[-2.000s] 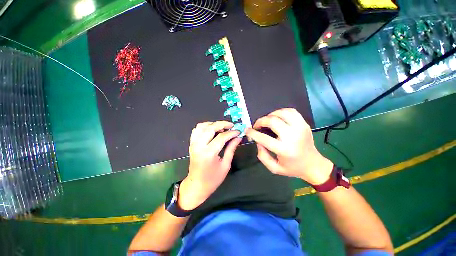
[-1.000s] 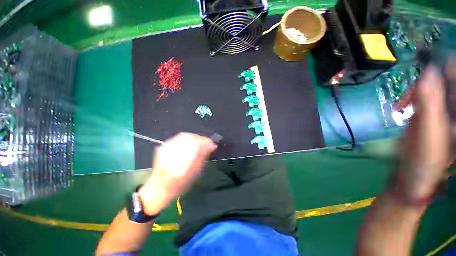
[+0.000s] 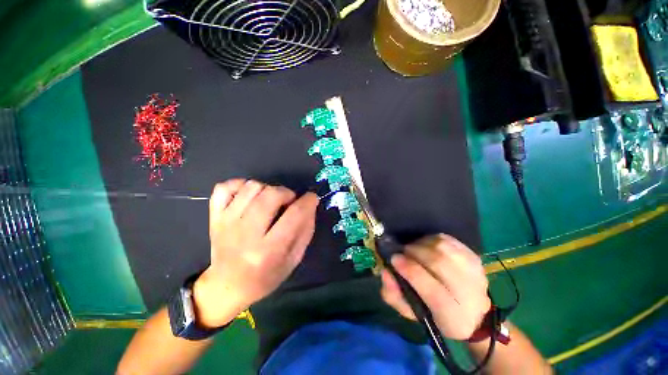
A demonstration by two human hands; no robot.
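Several green circuit boards (image 3: 354,257) stand in a row along the left edge of a narrow pale strip (image 3: 347,148) on the black mat. My right hand (image 3: 442,286) holds a black soldering iron (image 3: 410,293). Its metal shaft points up and left, with the tip at the strip beside the middle boards. My left hand (image 3: 258,242) pinches thin solder wire (image 3: 168,195), which runs in from the left. The wire's short end shows past my fingertips, near the same boards. Whether tip and wire touch a board cannot be told.
A red pile of lead wires (image 3: 158,136) lies on the black mat (image 3: 242,139) at left. A fume fan (image 3: 265,33) and a brown tub (image 3: 410,55) stand at the back. The soldering station (image 3: 513,66) with its yellow sponge (image 3: 621,62) is at right, beside a clear tray (image 3: 611,165). Stacked trays (image 3: 29,249) stand far left.
My right hand has come back from the far right with the soldering iron and is at the strip. My left hand has brought the solder wire up to the boards. The camera view has shifted closer.
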